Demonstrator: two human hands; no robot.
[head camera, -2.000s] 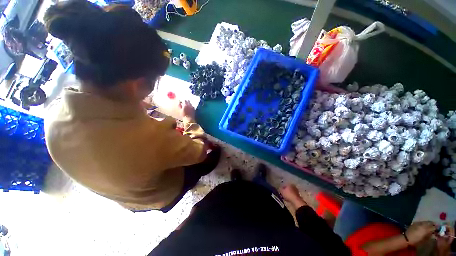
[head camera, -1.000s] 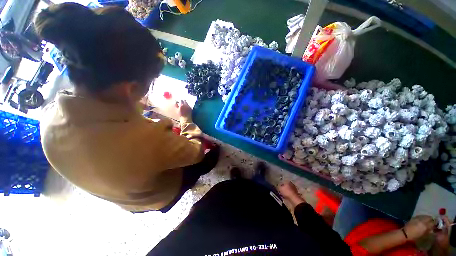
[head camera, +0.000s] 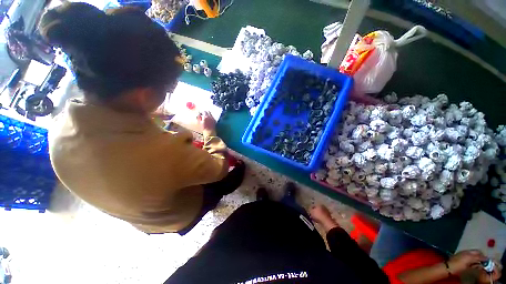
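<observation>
My right hand (head camera: 322, 215) hangs low beside my dark clothing, below the bench edge. It is small and blurred, and its fingers cannot be made out. My left hand is not in view. Nearest in front of me on the green bench (head camera: 236, 130) is a blue crate (head camera: 286, 122) with many small dark parts in it. To its right is a large heap of grey-white moulded parts (head camera: 410, 150), with a pink tray edge under its front. Left of the crate lie a smaller pale heap (head camera: 263, 61) and a dark heap (head camera: 230, 90).
A seated person in tan (head camera: 122, 161) is at left, by a white sheet with a red spot (head camera: 191, 104). Another person's hands (head camera: 471, 263) hold a small part at lower right. A red stool (head camera: 364, 228), knotted bag (head camera: 377, 64), pale post (head camera: 348, 33) and blue crates (head camera: 22, 166) also show.
The view has shifted slightly. The hands of the person at lower right have moved down a little from the red spot on their sheet. My right hand stays low.
</observation>
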